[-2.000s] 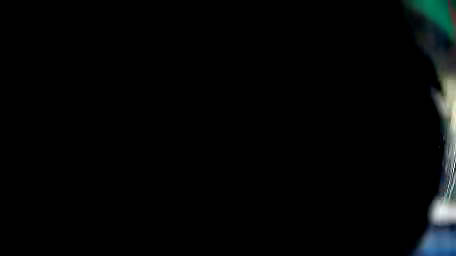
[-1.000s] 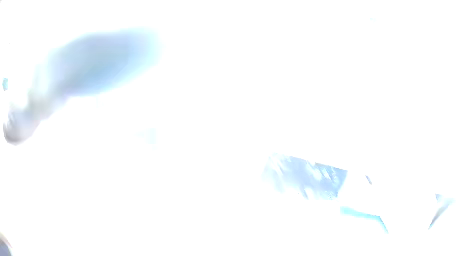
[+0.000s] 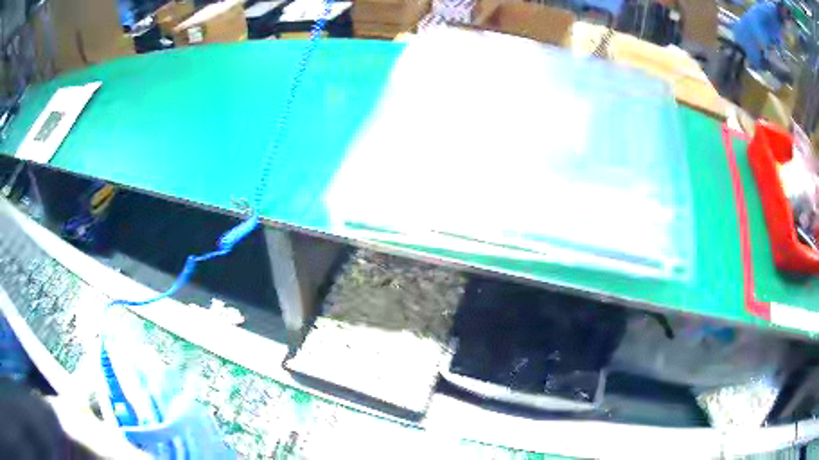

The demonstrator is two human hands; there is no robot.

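Observation:
No hand of mine can be made out. A light blue sleeve [image 3: 184, 438] shows at the bottom left, cut off by the lower edge; whose arm it is, I cannot tell. A coiled blue cord [image 3: 238, 235] hangs over the shelf edge and runs down to this sleeve. Green circuit boards [image 3: 229, 382] lie in a row along the bottom, partly washed out by glare. Behind them, the left parts bin [image 3: 359, 367] holds cream and grey-brown contents. The black right parts bin [image 3: 530, 355] stands beside it, its contents too dark to tell.
The green-matted shelf [image 3: 198, 117] crosses above the bins. It bears a glaring clear plastic stack [image 3: 512, 153], a white sheet [image 3: 58, 121] and a red box [image 3: 781, 207]. A clear bag [image 3: 741, 400] lies under the shelf at right. A person in blue [image 3: 759, 31] is at the back right.
The earlier views were almost wholly black, then almost wholly white. Now the shelf, bins and boards show, with some glare left.

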